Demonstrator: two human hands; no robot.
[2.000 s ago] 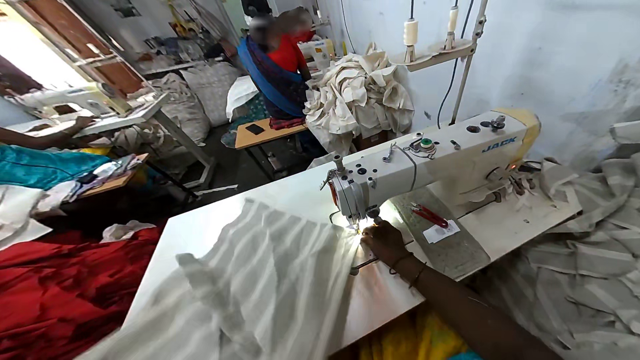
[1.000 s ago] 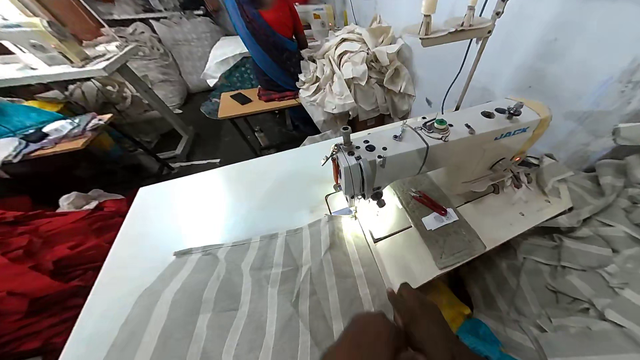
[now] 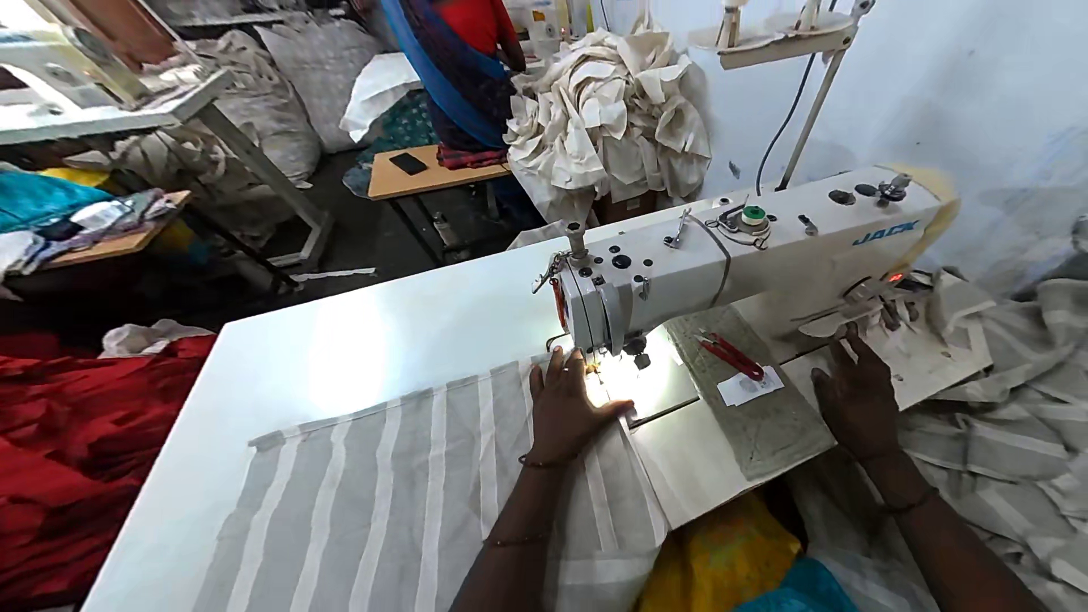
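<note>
Grey cloth with white stripes [image 3: 408, 476] lies flat on the white sewing table, its right part under the needle area of a Jack industrial sewing machine [image 3: 680, 263]. My left hand [image 3: 569, 408] rests on the cloth just left of the lit presser foot, fingers spread. My right hand [image 3: 858, 391] is at the right end of the table, fingers apart, with fingertips near the base of the machine's upright. Between my hands, red-handled thread snips [image 3: 731, 355] and a small white paper [image 3: 750, 387] lie on a grey pad [image 3: 778, 433].
Red cloth [image 3: 85, 433] is heaped at the left. More striped cloth [image 3: 1011, 442] is piled at the right. Behind the table are a wooden bench [image 3: 442, 180] with a black phone [image 3: 408, 163], a person [image 3: 463, 76] and a large cream cloth heap [image 3: 612, 119]. A thread stand [image 3: 807, 110] rises behind the machine.
My left hand has come onto the cloth beside the needle area. My right hand has moved to the table's right end. Two seconds ago, the cloth's left part was lifted and folded; now it lies spread.
</note>
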